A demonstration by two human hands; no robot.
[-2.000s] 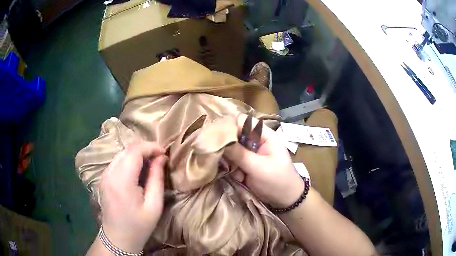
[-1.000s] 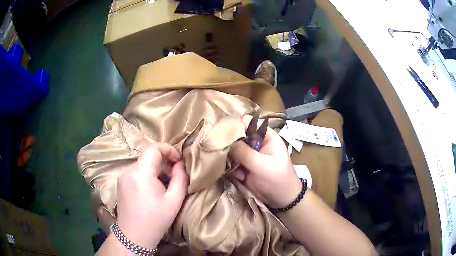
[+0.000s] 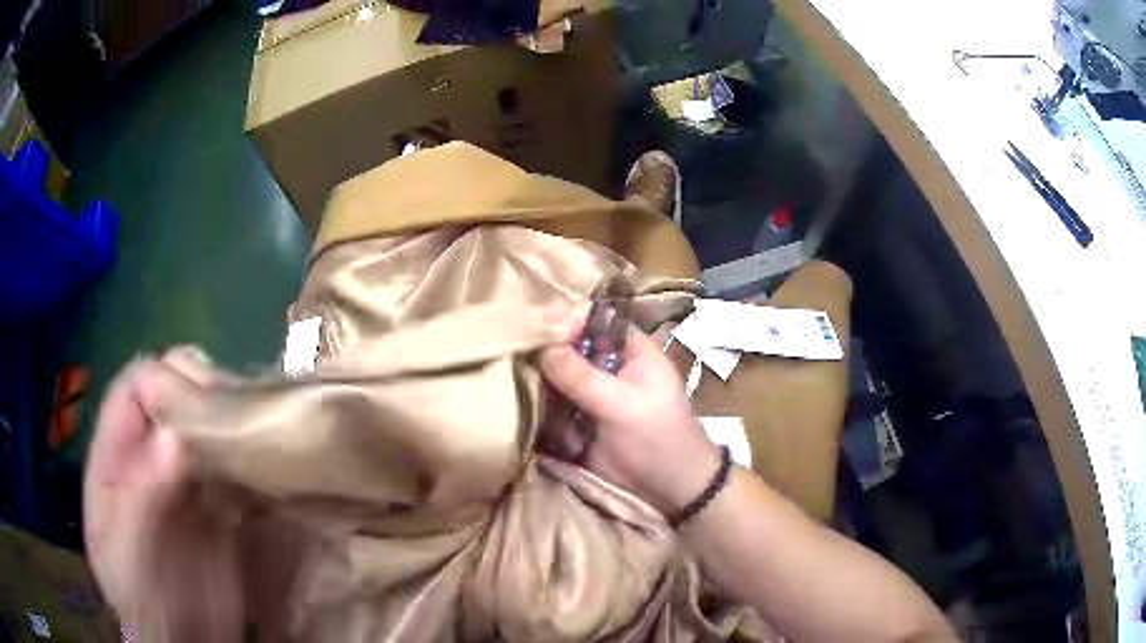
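Note:
Shiny beige-gold satin lining (image 3: 415,440) lies in folds over my lap, with the matte camel coat shell (image 3: 478,189) along its far side. My left hand (image 3: 145,465), blurred, grips the lining at the left and holds it stretched sideways. My right hand (image 3: 628,396) pinches the other end of the stretched edge near the middle. Dark thread snips (image 3: 606,333) sit in my right hand, their blades blurred against the satin. A small white label (image 3: 302,345) shows at the lining's left edge. White hang tags (image 3: 773,330) lie right of my right hand.
A cardboard carton (image 3: 377,94) with dark cloth on top stands ahead. Blue plastic bins (image 3: 50,239) are at the left on the green floor (image 3: 189,201). A white-topped table (image 3: 993,239) curves along the right, bearing dark tweezers (image 3: 1049,192) and part of a machine.
My left hand has moved left from the middle, pulling the lining edge out taut. The white label has come into view. The snips' blades no longer point up clearly above my right hand.

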